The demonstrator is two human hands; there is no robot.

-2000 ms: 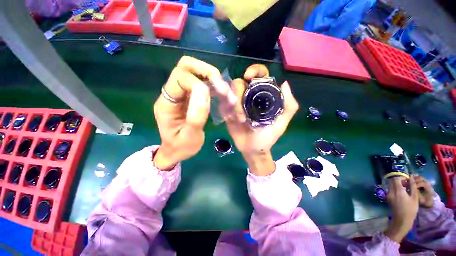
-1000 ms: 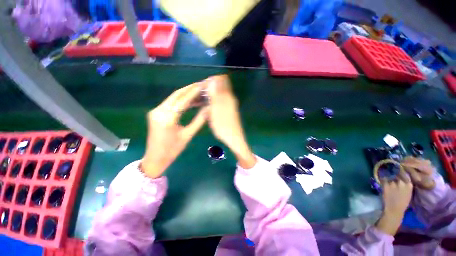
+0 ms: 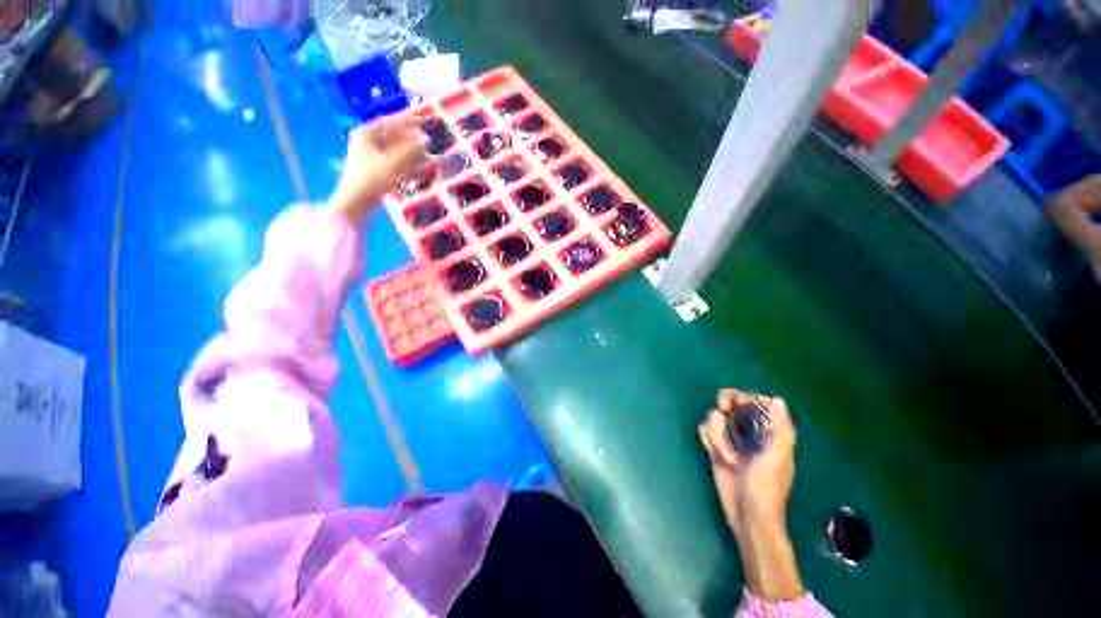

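Observation:
My right hand (image 3: 751,465) is closed around a round dark watch head (image 3: 749,425) above the green bench, its glossy face showing between the fingers. My left hand (image 3: 384,159) is at the far left edge of the large red compartment tray (image 3: 580,291), fingers curled over the edge pockets. It is small and blurred, and I cannot tell whether it holds anything. Most tray pockets hold a dark disc; some at the far end hold none. Another watch head (image 3: 849,536) lies on the bench to the right of my right hand.
A smaller red tray (image 3: 411,316) is partly under the large tray at the bench edge. A grey post (image 3: 761,145) stands beside the large tray. Divided red bins (image 3: 954,145) lie across the bench. A blue box (image 3: 368,87) is beyond the tray, and a white box (image 3: 39,417) is at far left.
The view has swung left to the tray. My hands have parted: the left has reached to the tray's far left edge, and the right holds the watch head low over the bench.

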